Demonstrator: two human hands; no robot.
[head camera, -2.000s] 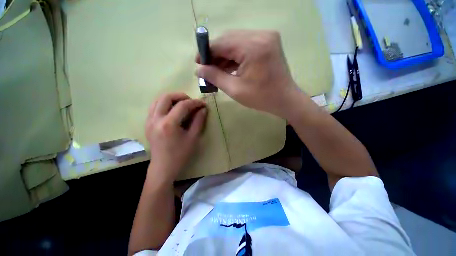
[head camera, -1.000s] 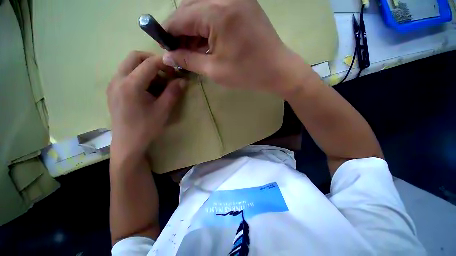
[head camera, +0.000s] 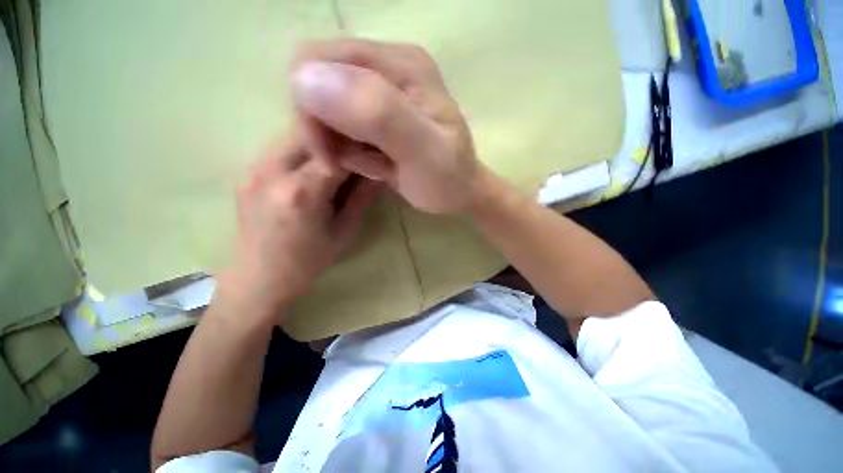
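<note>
The bag panel (head camera: 176, 139) is a large olive-khaki sheet with a centre seam; its near edge hangs over the table edge towards my lap. My left hand (head camera: 294, 212) lies on the panel left of the seam, fingers curled and blurred. My right hand (head camera: 393, 129) is curled over the seam, above and partly in front of my left fingers, also blurred. The dark-handled tool seen in the earlier frames does not show. What lies inside or under either hand is hidden.
Black thread snips (head camera: 661, 125) lie right of the panel. A blue-rimmed tray (head camera: 753, 96) holding small pieces is at the upper right. Stacked panels (head camera: 23, 194) stand at the left. White board (head camera: 575, 184) shows under the panel, near the table edge.
The dark tool upright in my right hand has gone from sight. My right hand has turned and curled over. Both hands moved left, then slightly back right and nearer in view.
</note>
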